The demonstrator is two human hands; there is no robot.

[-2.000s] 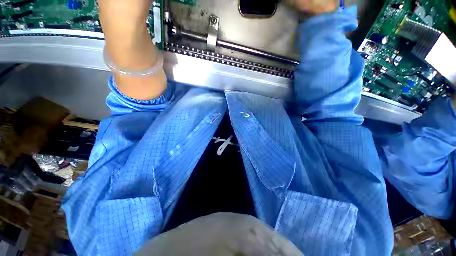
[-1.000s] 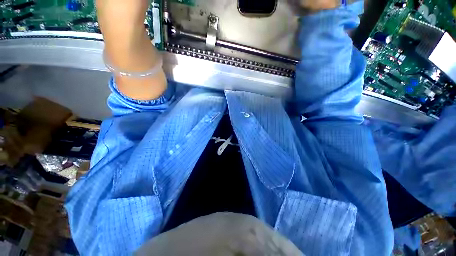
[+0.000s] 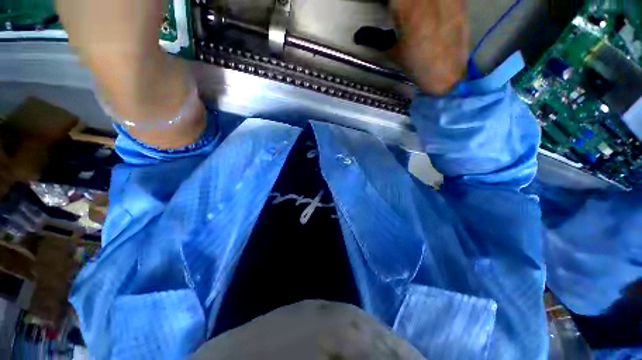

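My left forearm and wrist (image 3: 151,105), with a clear band, reach up over the rail at the left. The left hand itself is cut off by the top edge. My right hand (image 3: 431,46) is blurred at the top, right of centre, over the metal plate. Its fingers are cut off, so whether it holds anything cannot be told. A blue cord (image 3: 496,29) rises from the right cuff. A green circuit board (image 3: 32,15) lies at the upper left, partly behind my left arm. Another green circuit board (image 3: 577,126) lies at the right.
A silver conveyor rail (image 3: 253,95) and dark chain (image 3: 303,81) cross before my waist. Behind them are a rod with bracket (image 3: 278,31), a grey metal plate (image 3: 331,17) and a dark object (image 3: 375,37). Another person's blue sleeve (image 3: 591,239) is at the right.
The view has shifted. My left arm is farther left and blurred. More of my right hand and wrist shows, and the blue cord now stretches upward. The neighbour's sleeve has moved.
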